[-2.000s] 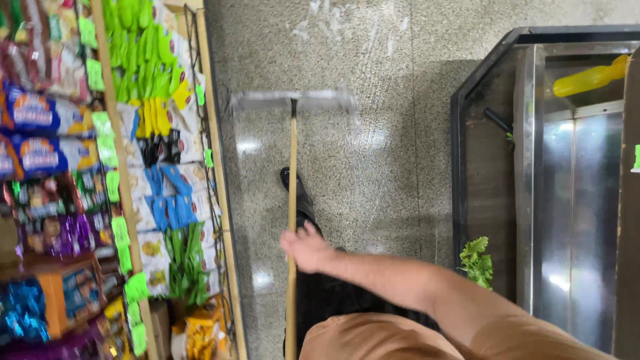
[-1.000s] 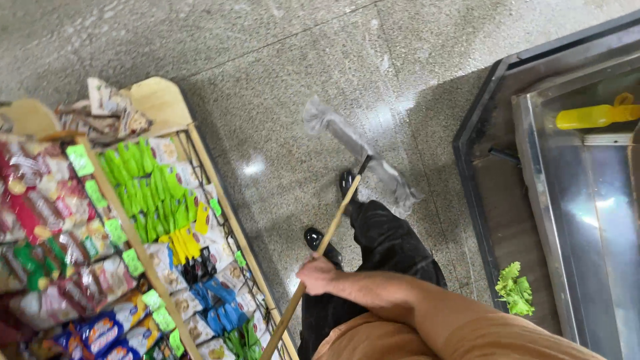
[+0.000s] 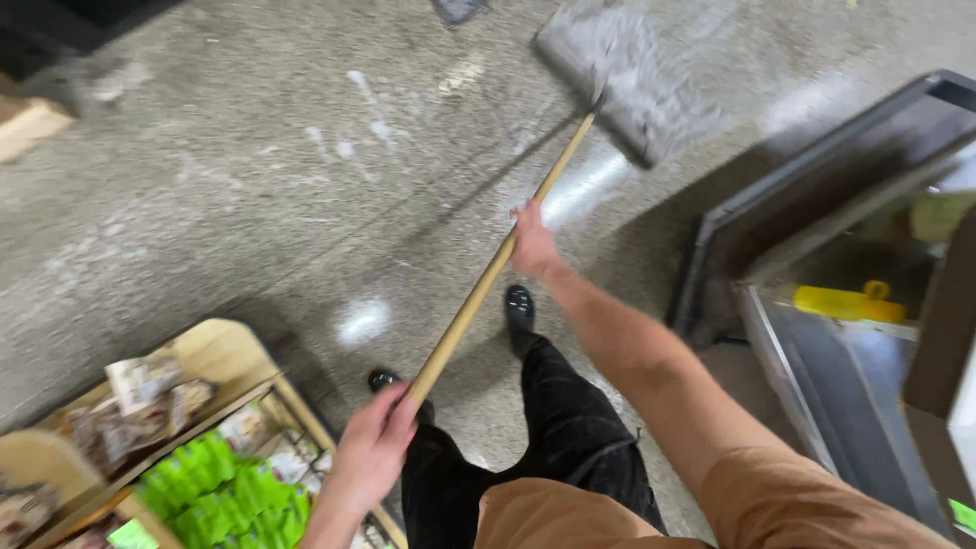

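A mop with a wide, flat grey head lies on the speckled floor at the upper right of the middle, slightly blurred. From it a wooden handle runs down to the lower left. My left hand is closed around the handle's lower part, near my hip. Farther up, my right hand grips the same handle with the arm stretched forward. White wet streaks mark the floor to the left of the mop head.
At the lower left stands a wooden display shelf with green packets and other bagged goods. On the right is a dark-edged metal case holding a yellow bottle-like object. A dark object lies at the top edge.
My left hand, unseen in the earlier frames, has come into view on the handle. The mop head has moved farther out from my feet. The view has turned and shifted.
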